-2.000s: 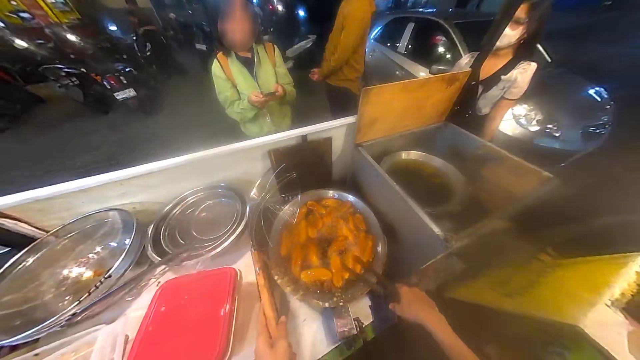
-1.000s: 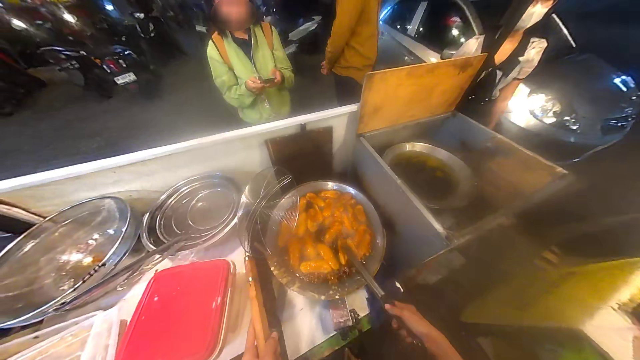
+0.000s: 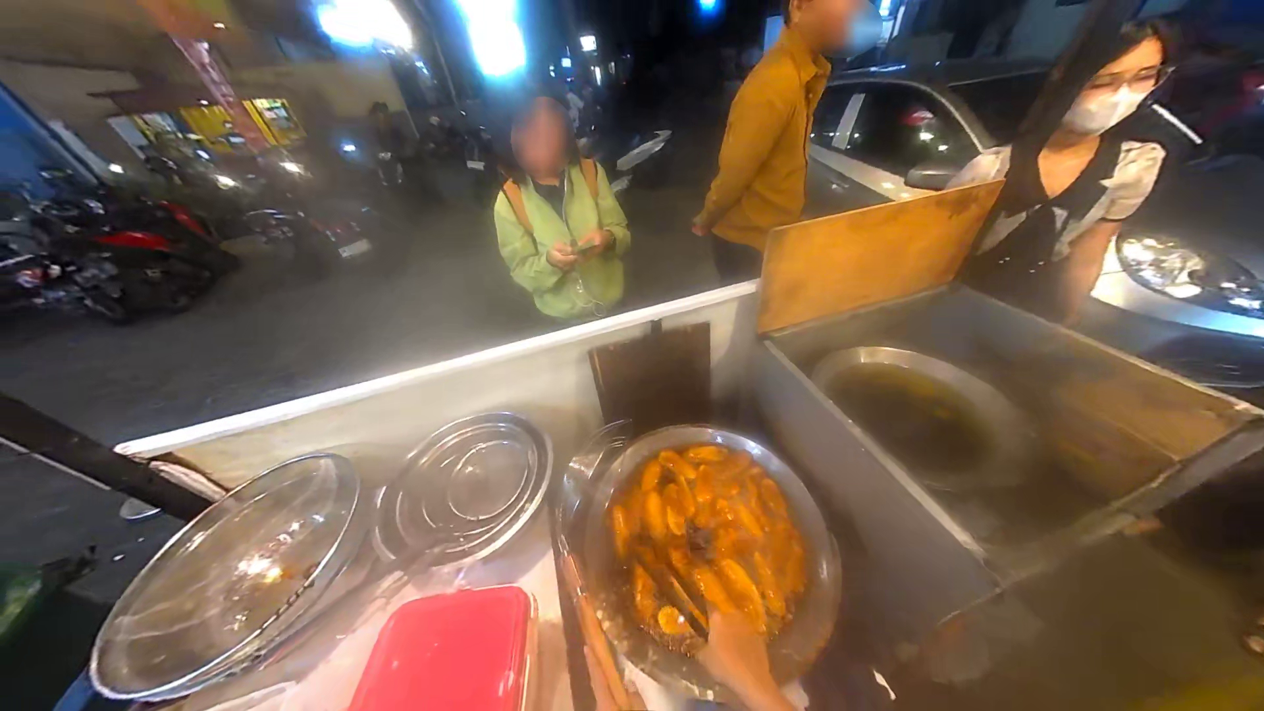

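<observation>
A round metal pan (image 3: 825, 592) holds many orange-brown elongated food pieces (image 3: 736, 583) in liquid. Over its near edge, my right hand (image 3: 736, 657) grips the handle of a dark utensil (image 3: 683, 600) whose far end lies among the pieces. My left hand (image 3: 598, 681), mostly cut off by the bottom edge, holds a wooden handle (image 3: 604, 642) at the pan's left side. That handle seems to belong to a wire strainer (image 3: 583, 484) leaning by the pan; the join is blurred.
A red-lidded container (image 3: 444, 652), round metal lids or trays (image 3: 474, 489) and a large glassy cover (image 3: 232, 573) stand left. On the right, a metal-walled bay holds a wok of oil (image 3: 904, 415) behind an upright wooden board (image 3: 879, 252). Several people stand beyond the counter wall (image 3: 444, 365).
My right hand has moved from right of the pan to over its near edge, with the utensil. The view has tilted up. The person at the right has leaned back into view.
</observation>
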